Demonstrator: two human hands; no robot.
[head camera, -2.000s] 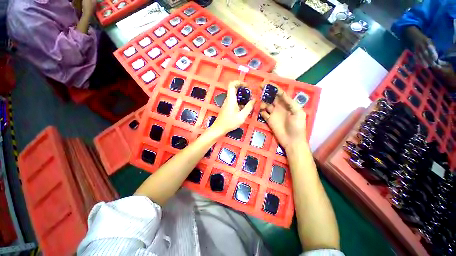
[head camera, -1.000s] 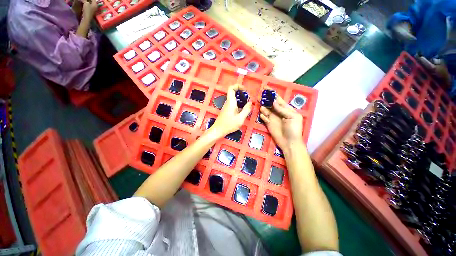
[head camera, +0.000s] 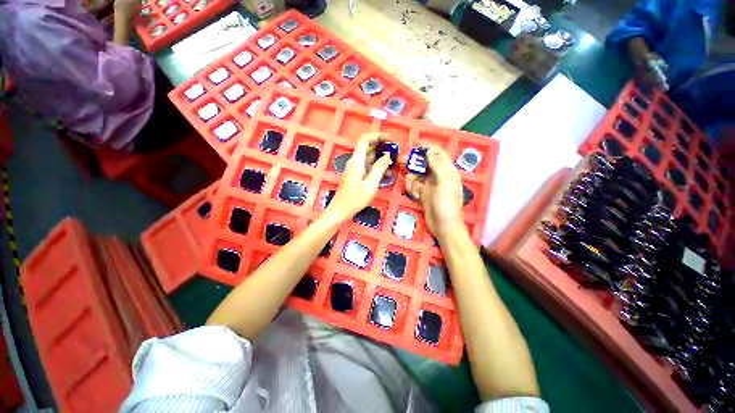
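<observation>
My left hand (head camera: 360, 179) holds a small dark watch body (head camera: 387, 151) between thumb and fingers, above the upper part of a red-orange pocketed tray (head camera: 310, 117). My right hand (head camera: 438, 187) holds a second watch body (head camera: 417, 160), its black face showing white-blue marks. The two pieces are side by side with a small gap. Most tray pockets hold glossy black or grey faces; a piece with a pale back (head camera: 469, 159) lies at the upper right. My wrists and forearms hide some pockets.
A second tray (head camera: 259, 42) of pale backs lies beyond. Stacked empty trays (head camera: 76, 302) stand at left. Black curved pieces (head camera: 620, 242) fill a tray at right, beside a white sheet (head camera: 541, 145). A tan board (head camera: 435, 60) lies at the back. People in pink (head camera: 80, 73) and blue (head camera: 685, 36) sit nearby.
The view has shifted slightly, moving the scene left. The piece in my right hand now shows bright marks. Both hands still hold their pieces. The blue-sleeved person's hand has moved.
</observation>
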